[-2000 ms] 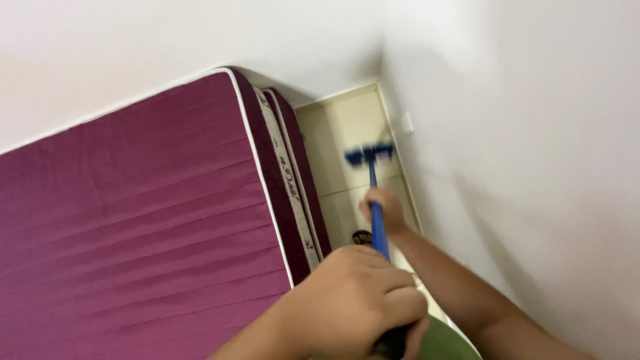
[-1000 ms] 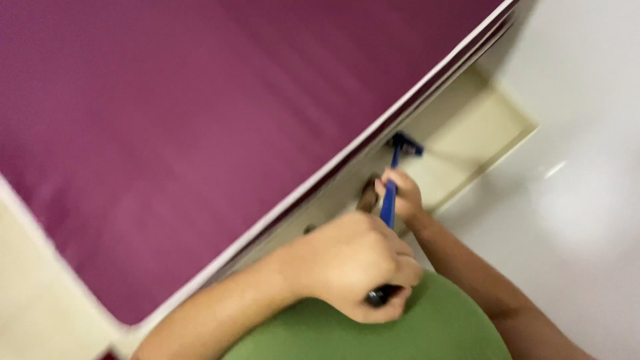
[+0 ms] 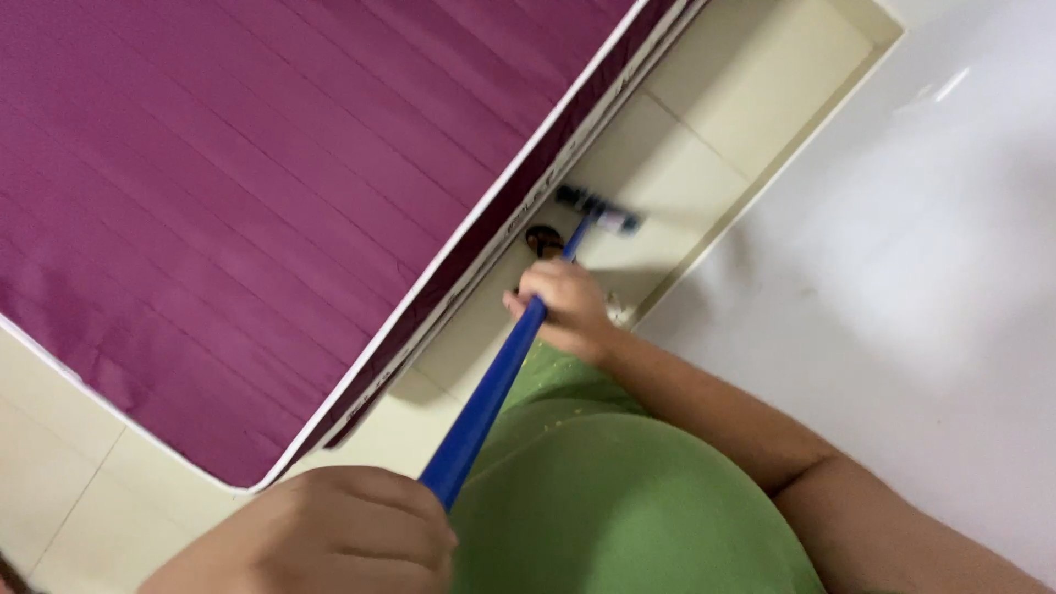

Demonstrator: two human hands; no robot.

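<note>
My left hand [image 3: 363,528], large at the bottom of the view, is closed around the upper part of a blue broom handle [image 3: 487,396]. Lower on the same handle, my right hand [image 3: 569,305] grips it near the middle of the view. The handle slopes down to a dark, blurred broom head [image 3: 596,209] at the tiled floor, between the mattress and the wall. One dark sandal [image 3: 544,240] shows just left of the handle, partly hidden by my right hand.
A purple mattress [image 3: 272,190] with white piping fills the left side. A white wall [image 3: 891,264] stands on the right. Between them runs a narrow strip of cream floor tiles [image 3: 693,157], with a low skirting [image 3: 767,181] along the wall. Small pale debris [image 3: 615,307] lies near my right wrist.
The view has turned strongly and shifted. Both hands keep hold of the handle; my left hand now appears lower and further left in view, with more of the blue handle showing between the hands.
</note>
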